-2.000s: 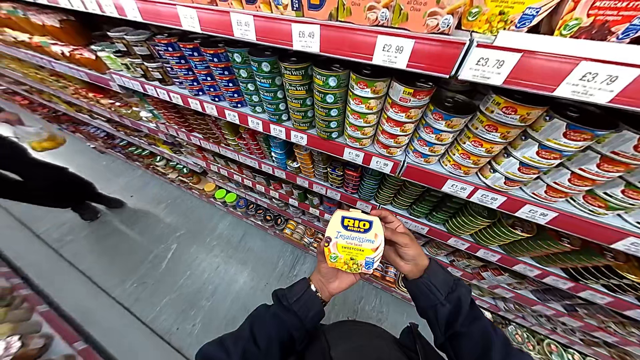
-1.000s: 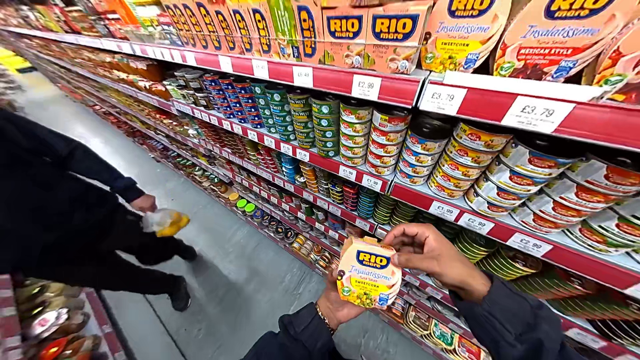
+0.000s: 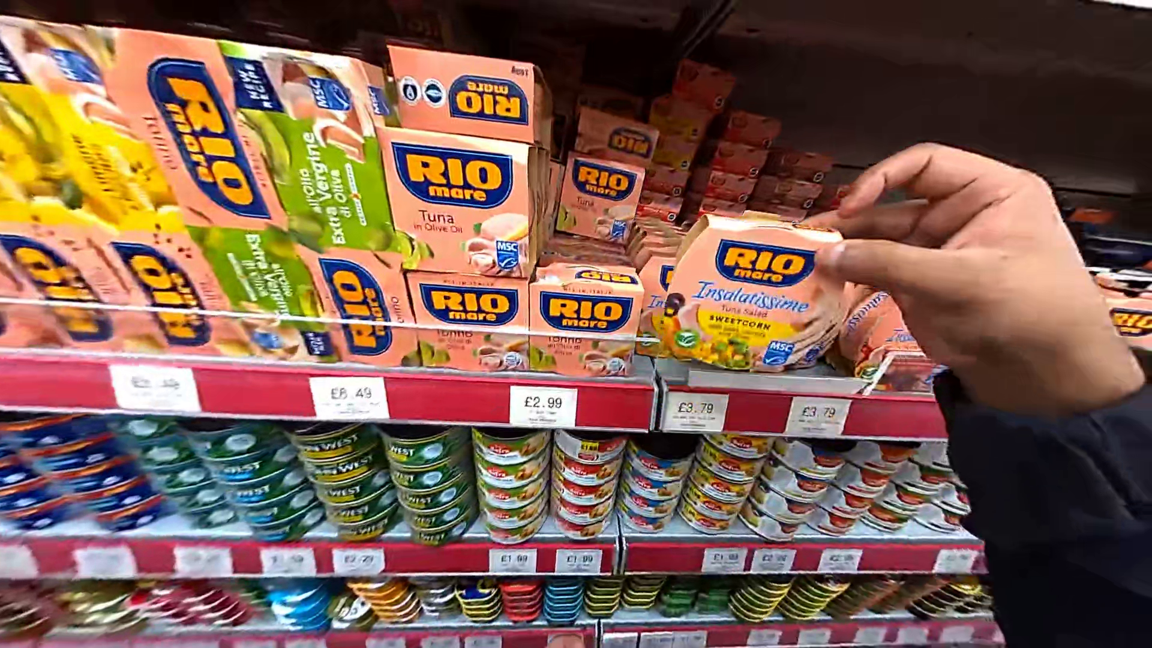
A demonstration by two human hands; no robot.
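My right hand (image 3: 972, 261) reaches in from the right, thumb and fingers pinching the upper right corner of a Rio Mare Insalatissime tuna salad carton (image 3: 751, 292) with sweetcorn. The carton stands upright at the front edge of the upper shelf, above the price tags, with its printed front towards me. Similar salad cartons (image 3: 886, 333) are just right of and behind it. To its left stand pink Rio Mare tuna in olive oil cartons (image 3: 463, 202). My left hand is not clearly visible; only a small skin-coloured patch shows at the bottom edge.
A clear plastic lip and a red price rail (image 3: 594, 405) run along the upper shelf front. Stacked tins (image 3: 510, 486) fill the shelf beneath, with more tins (image 3: 562, 598) lower down. Further cartons (image 3: 724, 180) are stacked deep in the dark back of the upper shelf.
The salad carton was in both hands low over the aisle; now it is at the upper shelf with my right hand on it. The view has swung up to the shelves, and the other person is out of view.
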